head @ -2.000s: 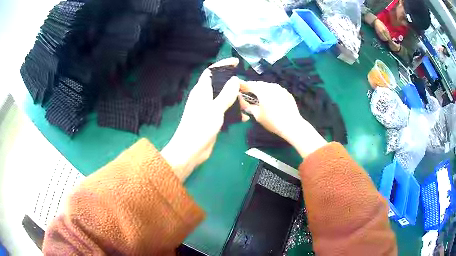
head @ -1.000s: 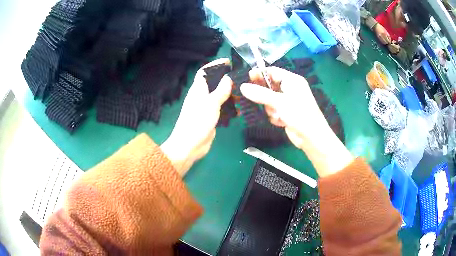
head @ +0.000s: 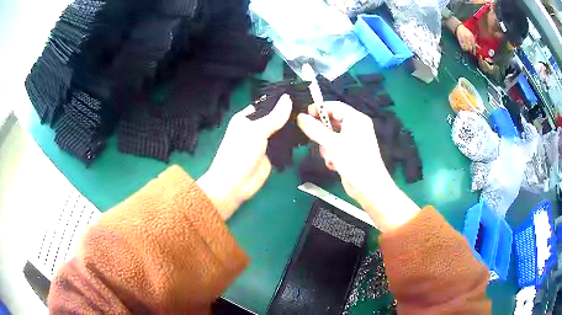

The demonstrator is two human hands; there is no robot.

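My left hand [head: 243, 147] holds a small fanned bunch of black strap pieces [head: 266, 106] between thumb and fingers, in the middle of the view. My right hand [head: 348, 138] is just to its right and holds pale tweezers [head: 316, 95] like a pen, with the holed handle pointing up and away. The lower tip of the tweezers is hidden by my fingers. A gap shows between the two hands. More black strap pieces [head: 403, 147] lie spread on the green bench beyond and right of my hands.
A large black strap heap [head: 179, 74] lies at the far left. The black tray [head: 317, 267] and white strip [head: 336, 202] lie below my hands, with loose metal bits [head: 370, 283] beside them. Blue bins [head: 382, 40] and clear bags [head: 314, 37] stand beyond. Another person [head: 487, 34] works at the far right.
Since the first frame my right hand has moved right, off the bunch, and the tweezers have come into clear view. The bunch in my left hand now looks more fanned and tilted.
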